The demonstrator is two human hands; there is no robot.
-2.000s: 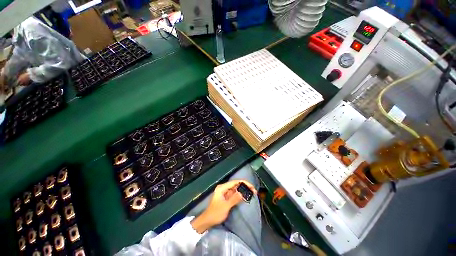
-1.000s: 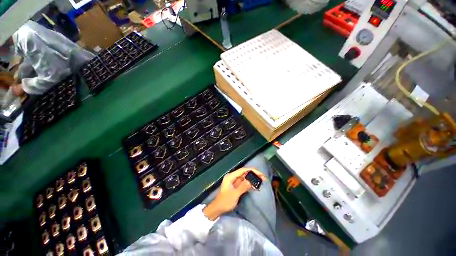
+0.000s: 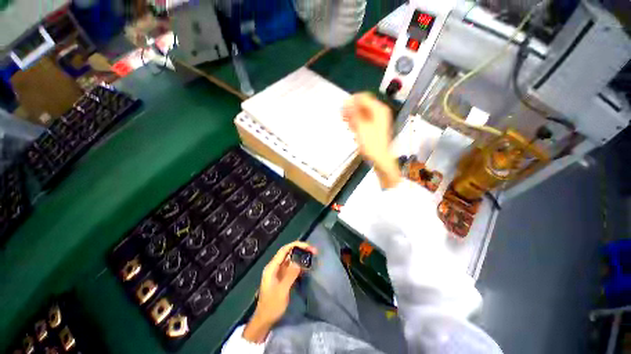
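My left hand (image 3: 275, 282) holds a small black watch housing (image 3: 302, 258) between its fingertips, over my lap. The housing's dark face is turned up. My right hand (image 3: 370, 121) is stretched forward over the right edge of the white adhesive sheets (image 3: 297, 114). It is blurred, and its fingertips are at the sheets; whether it holds anything cannot be seen. The sheets lie on a thick tan pile. A large black tray (image 3: 207, 238) lies left of my left hand, with several copper-coloured parts in its near-left row and thin shiny outlines in the other pockets.
The white press base (image 3: 356, 204) is at right, partly hidden by my right forearm, with orange fixture nests (image 3: 456, 216) and a gold-coloured press head (image 3: 488, 166). The controller (image 3: 408, 59) stands behind. More black trays (image 3: 79, 131) lie at left. A ribbed white duct (image 3: 332, 21) hangs at top.
My right arm has come into view and reached forward to the sheets. My left hand still holds the housing over my lap. The view has shifted, showing more of the press side.
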